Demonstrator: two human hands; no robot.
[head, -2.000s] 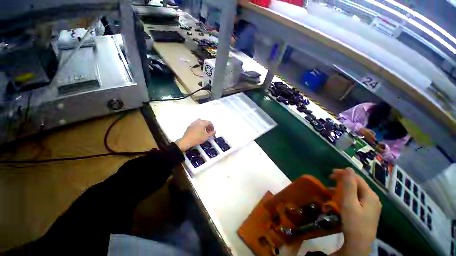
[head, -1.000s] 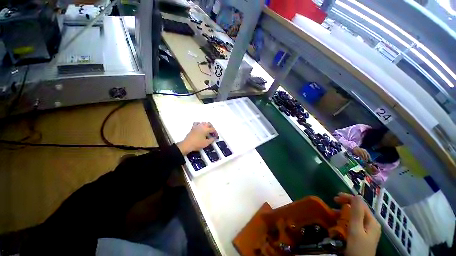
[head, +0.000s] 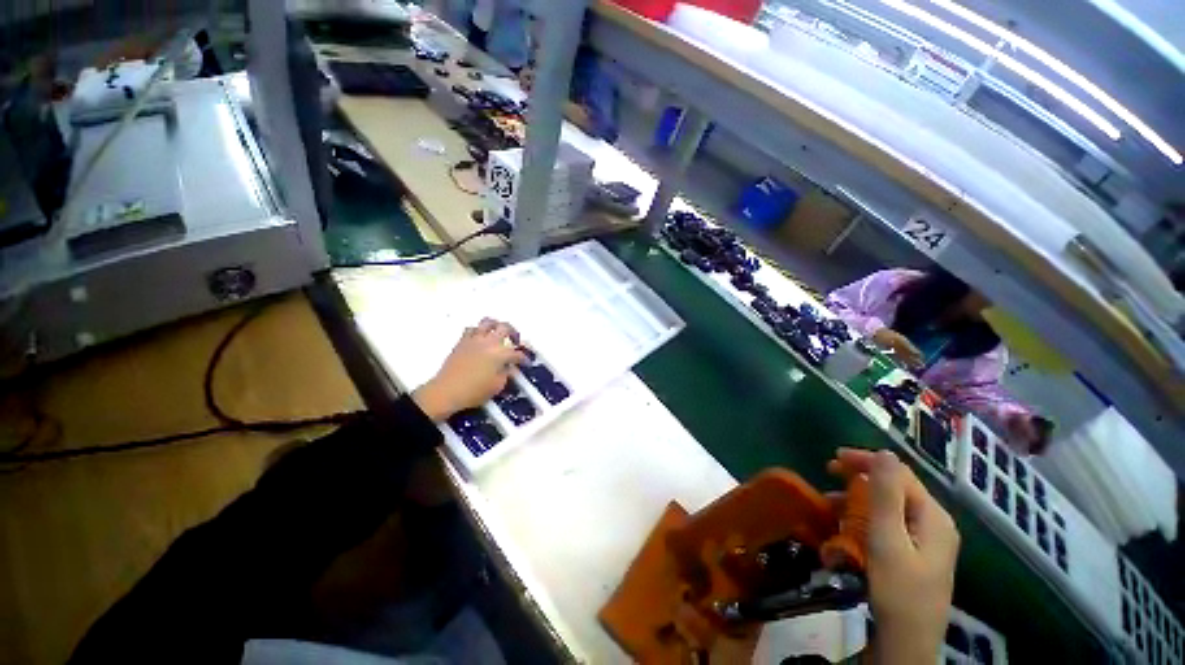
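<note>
My left hand (head: 478, 370) is over the left blister tray (head: 604, 312), fingertips bent down at its near compartments. A dark bit shows at the fingertips; I cannot tell whether it is held. Several glossy black housings (head: 546, 382) lie in the tray's near end; its far part shows pale compartments. My right hand (head: 910, 552) is closed around the orange handle (head: 854, 520) of the toggle press fixture (head: 767, 500). The dark and silver clamp linkage (head: 793, 598) lies left of that hand. Whether a part sits in the nest cannot be told.
A green conveyor (head: 721, 370) runs behind the tray and fixture. Black parts (head: 780, 318) are heaped along its far side, where a person in pink (head: 897, 305) works. A white tray of black parts (head: 1014, 487) stands at right. A grey machine (head: 169, 279) and cables are at left.
The whole view has shifted. My left hand stays at the tray's near compartments, with its fingers moved slightly. My right hand still holds the press handle.
</note>
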